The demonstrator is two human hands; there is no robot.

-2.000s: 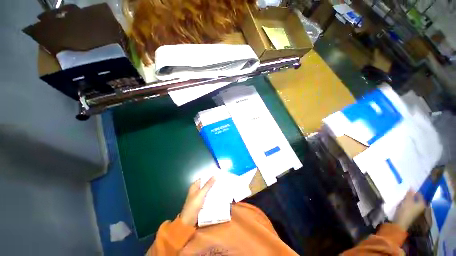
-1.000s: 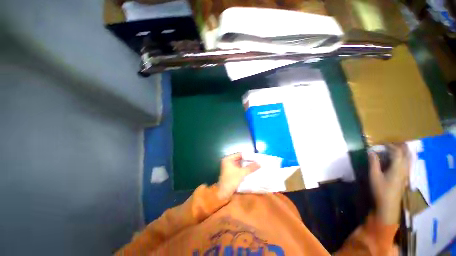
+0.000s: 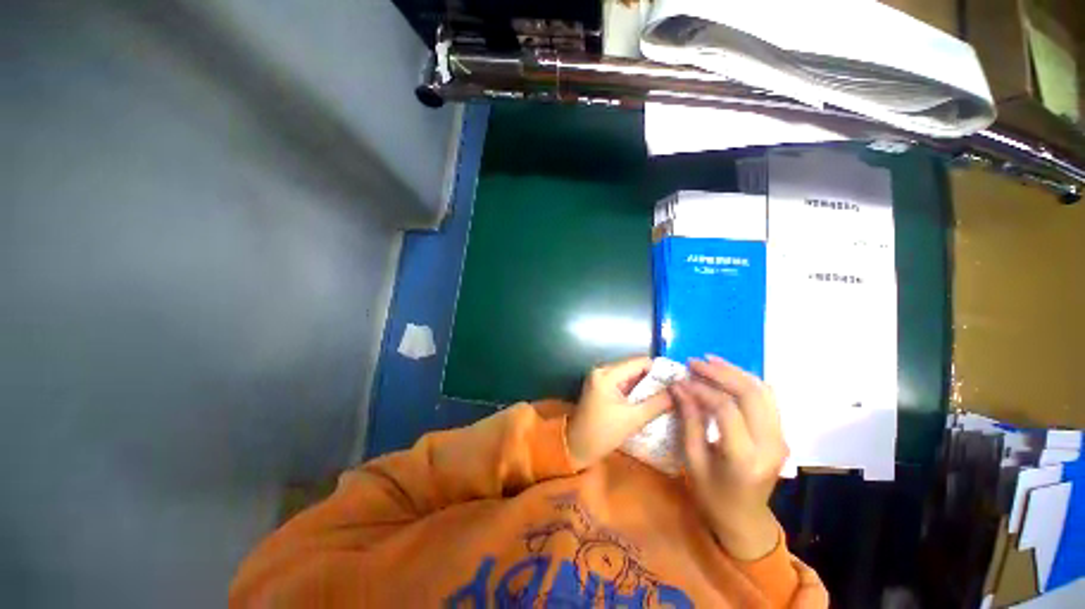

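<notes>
A stack of flat carton blanks (image 3: 832,321) lies on the green bench top, with a blue panel on the left and a long white panel on the right. My left hand (image 3: 615,413) holds a small white label sheet (image 3: 657,443) over the lower edge of the blanks, close to my chest. My right hand (image 3: 735,438) is at the same sheet, its fingertips at the top edge beside my left fingers. Whether a single label is between the right fingertips cannot be told.
A metal rail (image 3: 571,79) crosses the back, with a thick folded white bundle (image 3: 821,60) on it. A brown board (image 3: 1023,297) and a stock of blanks (image 3: 1047,523) are at the right. A grey wall (image 3: 238,238) and a paper scrap (image 3: 416,341) on the blue floor are at the left.
My right hand has come from the stock of blanks at the right to the label sheet in my left hand. The view has swung, so the bench appears straighter and the stock lies further right.
</notes>
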